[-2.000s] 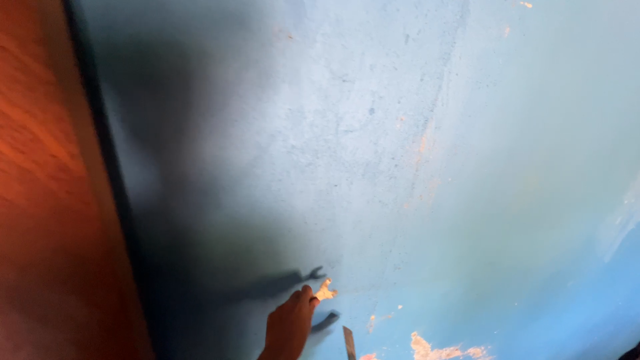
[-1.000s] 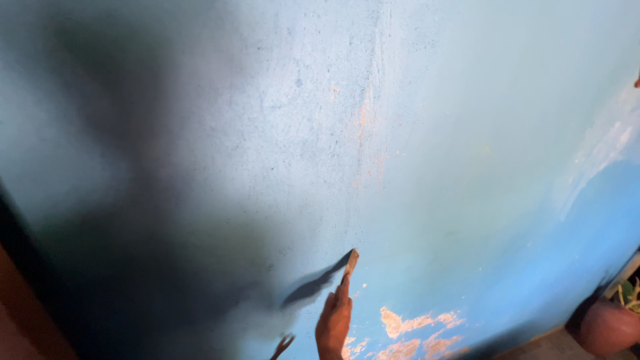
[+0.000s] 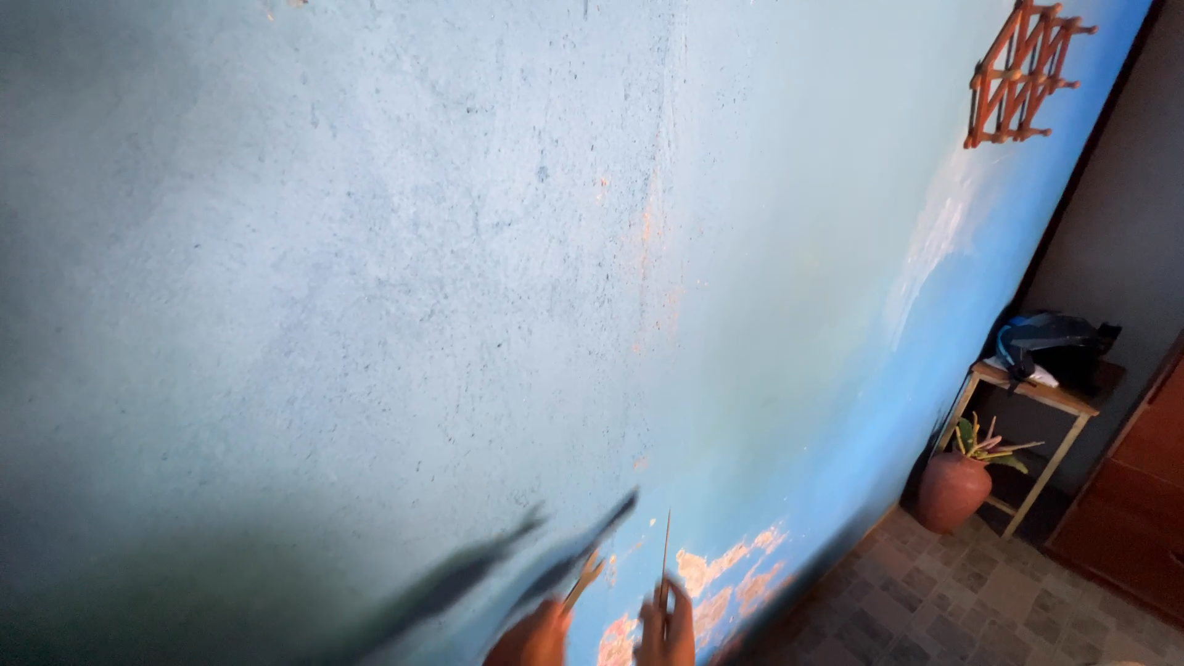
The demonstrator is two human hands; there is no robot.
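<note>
A light blue painted wall (image 3: pixel 444 277) fills most of the view, with bare orange-brown patches (image 3: pixel 712 564) where paint is gone near its foot. At the bottom edge, my left hand (image 3: pixel 535 636), blurred, is closed around a tool with a forked end (image 3: pixel 585 578), which looks like an open-end wrench. Just right of it, my right hand (image 3: pixel 668 629) grips a thin-bladed scraper (image 3: pixel 666 546), seen nearly edge-on with the blade upward. The two hands are apart. Whether either tool touches the wall cannot be told. Dark shadows of the hands and tools fall on the wall to the left.
An accordion-style wooden peg rack (image 3: pixel 1022 79) hangs at the upper right. Below stand a small wooden table (image 3: pixel 1050 396) with a dark bag (image 3: pixel 1050 342) and a clay pot (image 3: pixel 955 492) holding a plant. Floor tiles (image 3: pixel 925 592) and a reddish-brown wooden panel (image 3: pixel 1133 462) lie at the right.
The view has swung right, bringing the rack and table in. One second ago the scraper blade was up at the wall; now my left hand with the forked tool shows beside my right hand.
</note>
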